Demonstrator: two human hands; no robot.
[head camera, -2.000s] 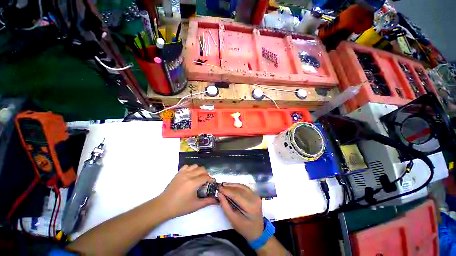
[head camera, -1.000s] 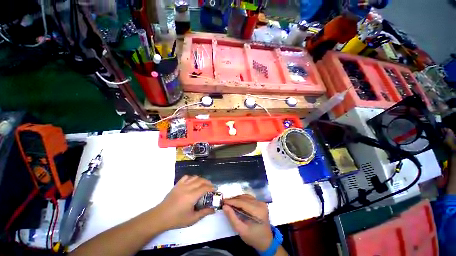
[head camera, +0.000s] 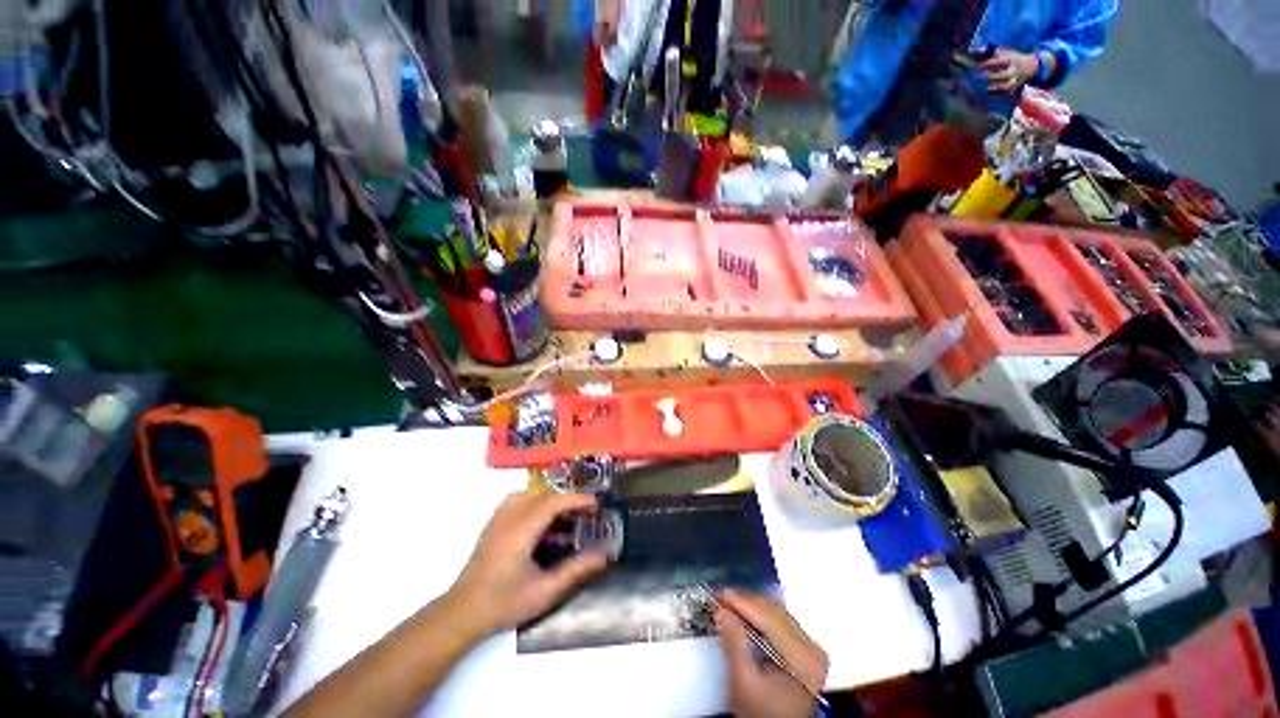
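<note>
My left hand (head camera: 522, 558) holds a small dark and silver unit (head camera: 598, 533) between thumb and fingers over the upper left of the black mat (head camera: 660, 561). My right hand (head camera: 769, 656) holds thin silver tweezers (head camera: 769, 648) at the mat's lower right, apart from the unit. Tiny shiny specks (head camera: 698, 609) lie on the mat near the tweezer tips. Whether the tips grip one cannot be told. Another small silver unit (head camera: 578, 474) sits behind the mat, in front of the red parts tray (head camera: 632, 421), which holds a white piece.
An electric screwdriver (head camera: 295, 603) and orange multimeter (head camera: 204, 491) lie left. A tape roll or tub (head camera: 838, 470), blue pad base (head camera: 905, 540) and fan (head camera: 1134, 407) stand right. A pink compartment tray (head camera: 716, 267) is raised behind. A person in a blue sleeve (head camera: 1074, 35) is beyond.
My hands have moved apart: the left has lifted the unit towards the back of the mat, the right has taken the tweezers away from it to the mat's lower right. The view has tilted up.
</note>
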